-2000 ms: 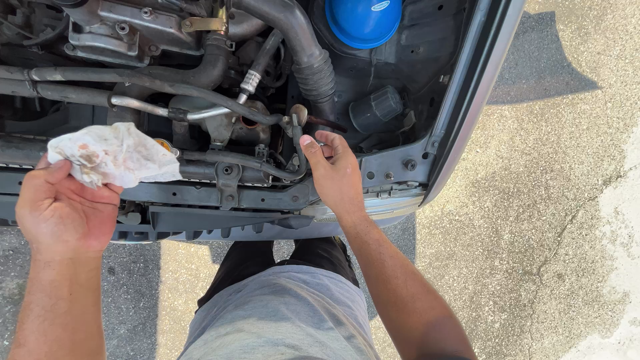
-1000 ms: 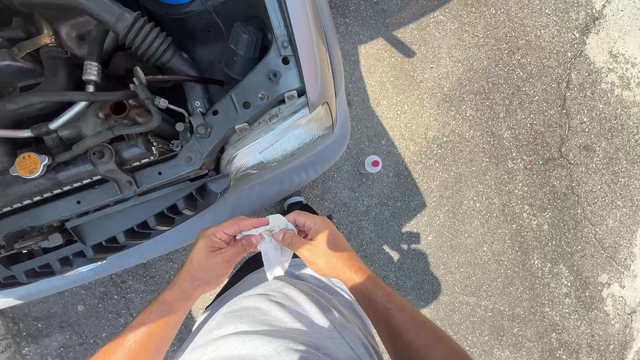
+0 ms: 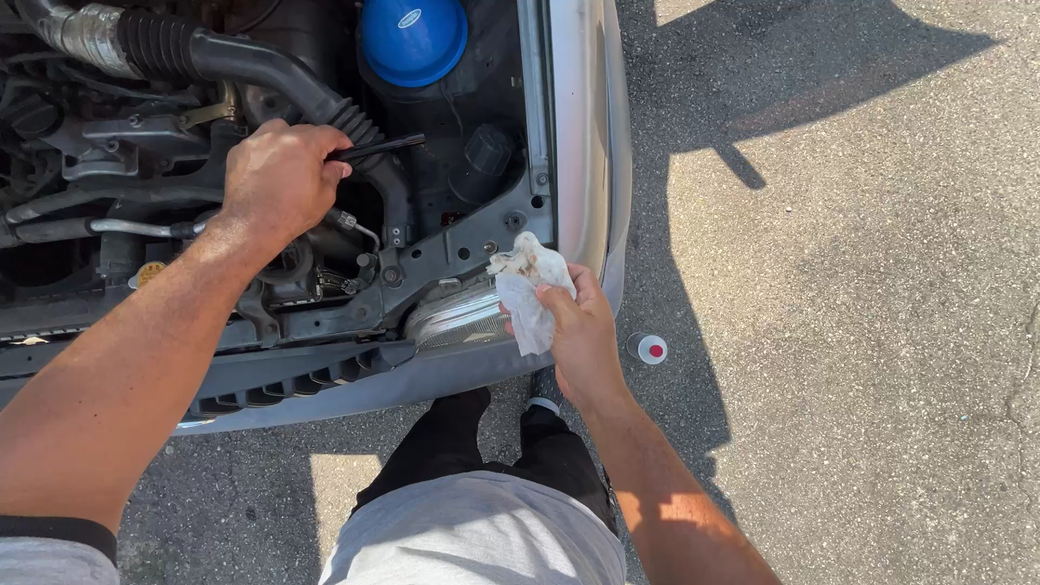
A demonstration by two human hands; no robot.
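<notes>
My left hand (image 3: 284, 175) is over the engine bay, its fingers closed on a thin black tube or rod (image 3: 386, 147) that points right, across a ribbed air hose (image 3: 351, 122). What the rod joins under the hand is hidden. Above the headlight (image 3: 459, 321), my right hand (image 3: 578, 325) pinches a crumpled white paper towel (image 3: 532, 280) with brown stains on it. A blue funnel or dome-shaped cap (image 3: 414, 41) lies beyond both hands, and a yellow radiator cap (image 3: 149, 274) shows beside the left forearm.
The car's front panel (image 3: 496, 223) and silver fender (image 3: 591, 162) border the engine bay. A small white bottle with a red spot on top (image 3: 652, 348) stands on the asphalt, right of the bumper (image 3: 479, 375). My legs are close to the bumper.
A second ago both hands held the towel together near my body. Now my right hand alone holds it over the headlight, and my left hand has moved over the engine bay and grips the black rod.
</notes>
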